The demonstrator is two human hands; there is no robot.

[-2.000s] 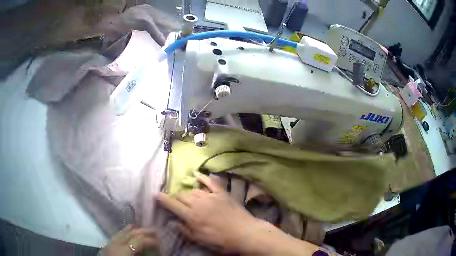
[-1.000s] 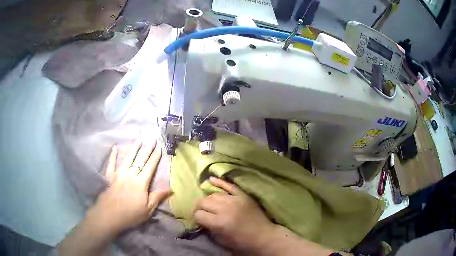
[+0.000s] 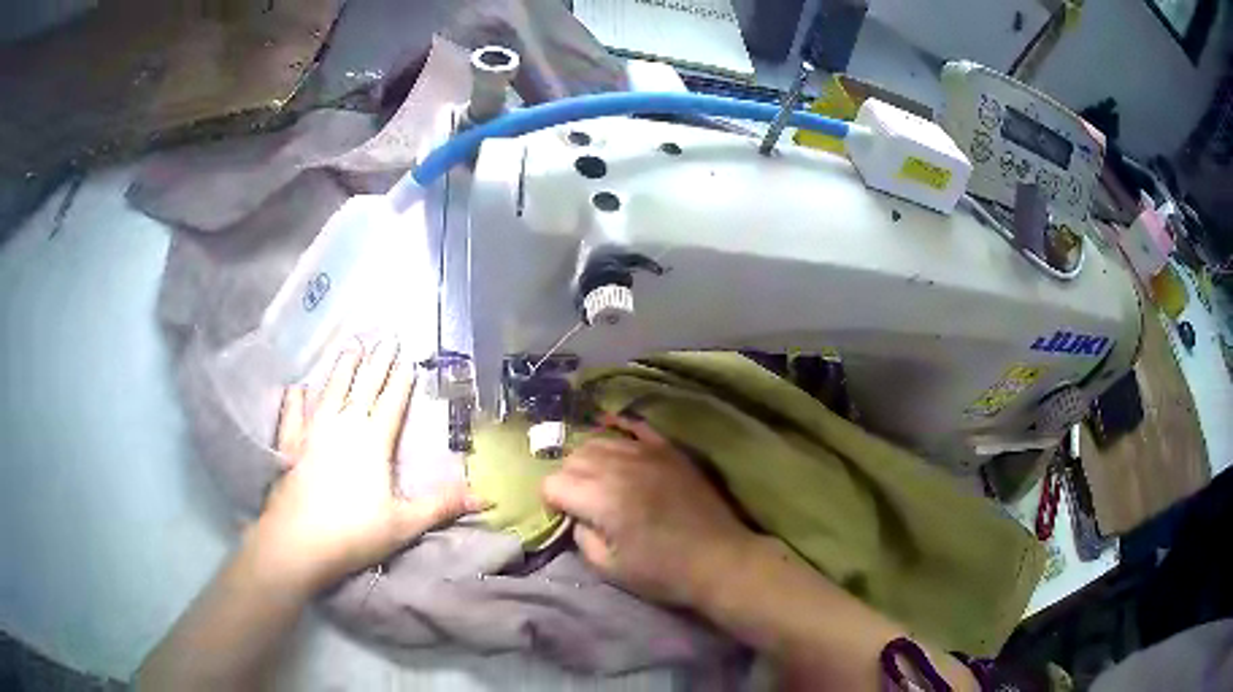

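Observation:
The mauve-grey garment body (image 3: 230, 325) spreads left of the needle and bunches in front of my hands. The olive-green piece (image 3: 811, 473) lies right of the needle, under the machine arm and out to the right. Its edge meets the grey cloth near the presser foot (image 3: 460, 430). My left hand (image 3: 345, 460) lies flat on the grey cloth, fingers apart, thumb near the seam. My right hand (image 3: 642, 507) has curled fingers gripping the olive-green piece just right of the needle area. The needle tip is too small to tell.
The white machine head (image 3: 757, 230) with a blue tube (image 3: 636, 106) spans the middle and right. A control panel (image 3: 1028, 142) stands at the back right. Red-handled snips (image 3: 1049, 503) lie at the right. A brown board (image 3: 149, 68) is at back left, a notebook (image 3: 669, 30) behind.
The olive-green piece has moved up toward the needle, with less of it showing in front. My right hand has moved up with it. My left hand stays flat beside the needle. The grey cloth bunches more in front.

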